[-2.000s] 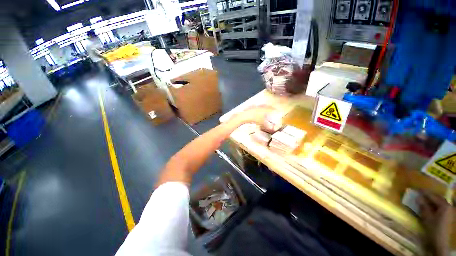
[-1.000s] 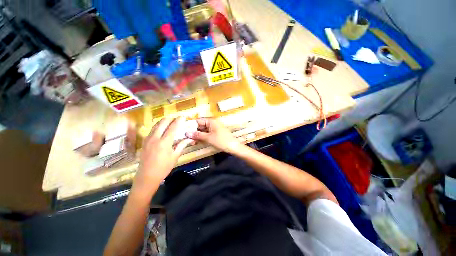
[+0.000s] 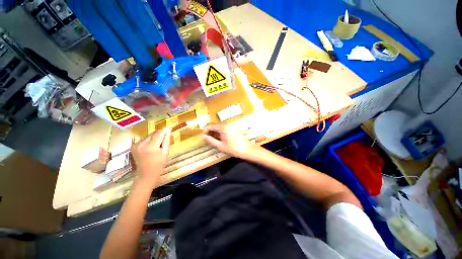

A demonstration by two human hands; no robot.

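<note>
My left hand [image 3: 150,153] is over the left front of the yellow work bed [image 3: 182,146], beside stacks of whitish-pink blanks [image 3: 118,164]. My right hand [image 3: 228,141] is at the bed's front middle, apart from the left, with a dark brown patch at its fingertips. Both hands are blurred, and I cannot tell whether either holds a piece. A pale blurred patch shows on the bed just beyond the right fingertips. A separate white blank [image 3: 230,112] lies right of it. The blue press [image 3: 157,76] stands behind the bed.
Clear guards with yellow warning signs [image 3: 214,77] hang before the press. Tweezers [image 3: 262,87], an orange cord [image 3: 318,109] and a ruler [image 3: 277,49] lie to the right. Tape rolls [image 3: 385,51] are on the blue surface. A blue bin [image 3: 357,167] stands low right; a carton [image 3: 30,189] left.
The view has swung from the left side to the press. My hands, together at a whitish piece a second ago, are now apart over the bed.
</note>
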